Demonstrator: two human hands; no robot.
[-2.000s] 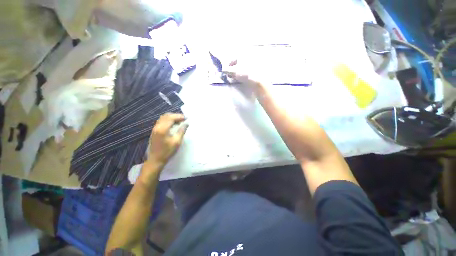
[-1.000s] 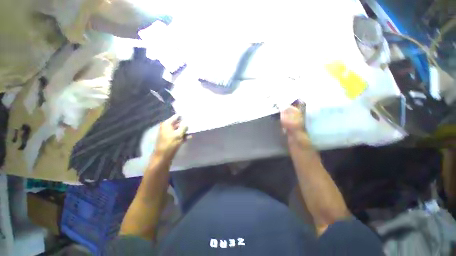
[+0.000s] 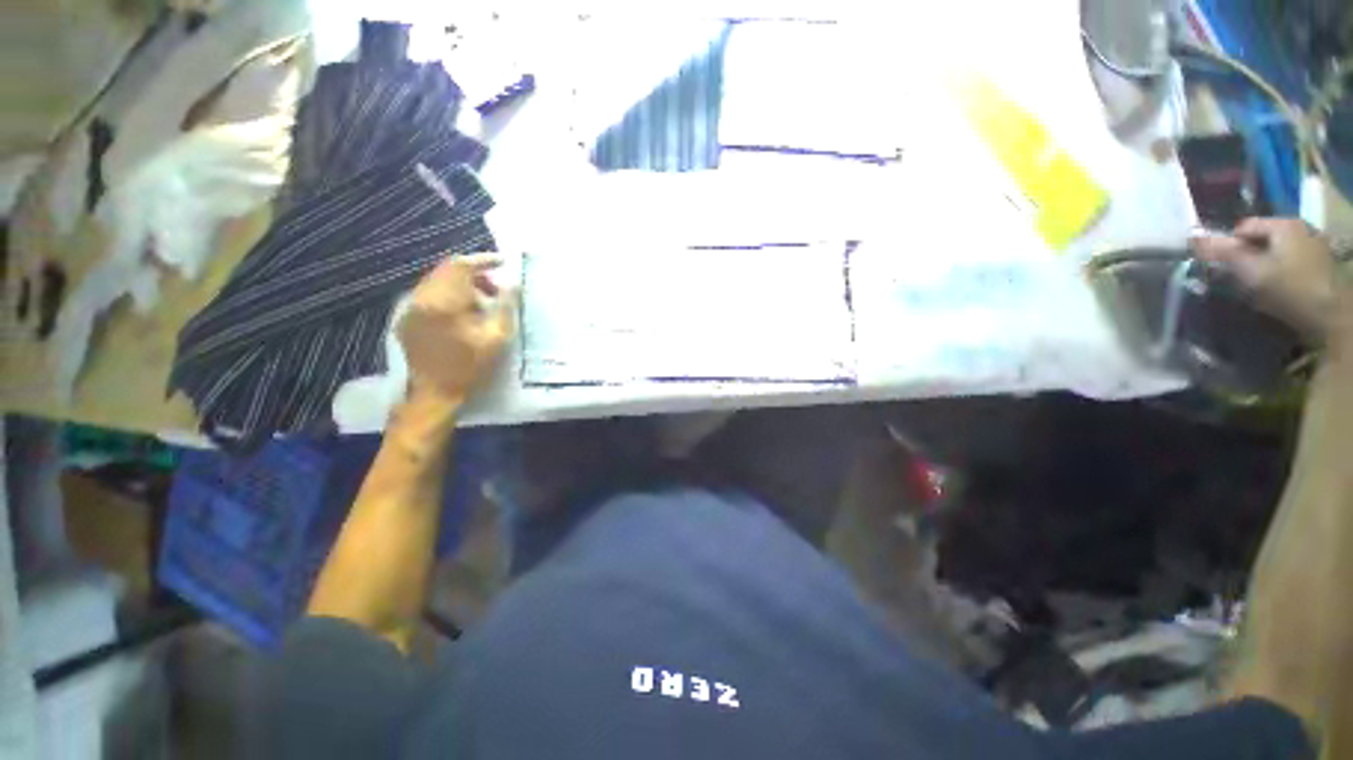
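A pale panel with thin dark edges (image 3: 690, 319) lies flat near the table's front edge. My left hand (image 3: 453, 330) rests just left of it, beside the fanned pile of dark striped pieces (image 3: 319, 282). Its fingers are loosely bent and nothing shows in it. My right hand (image 3: 1273, 275) is at the far right, over the iron (image 3: 1165, 319), with bent fingers at its upper side. The iron is blurred, and whether the fingers close round its handle is unclear. Another pale, dark-edged piece (image 3: 809, 97) lies farther back, with a striped corner turned over it.
A yellow strip (image 3: 1039, 164) lies at right on the white table (image 3: 979, 319). Crumpled white cloth (image 3: 193, 201) is at far left. A blue crate (image 3: 245, 535) stands below left. A hose and cables run behind the iron, with dark cloth below right.
The panel held between both hands at the front edge now lies flat on the table. My right hand has left it and moved far right to the iron. My left hand stays near its left edge.
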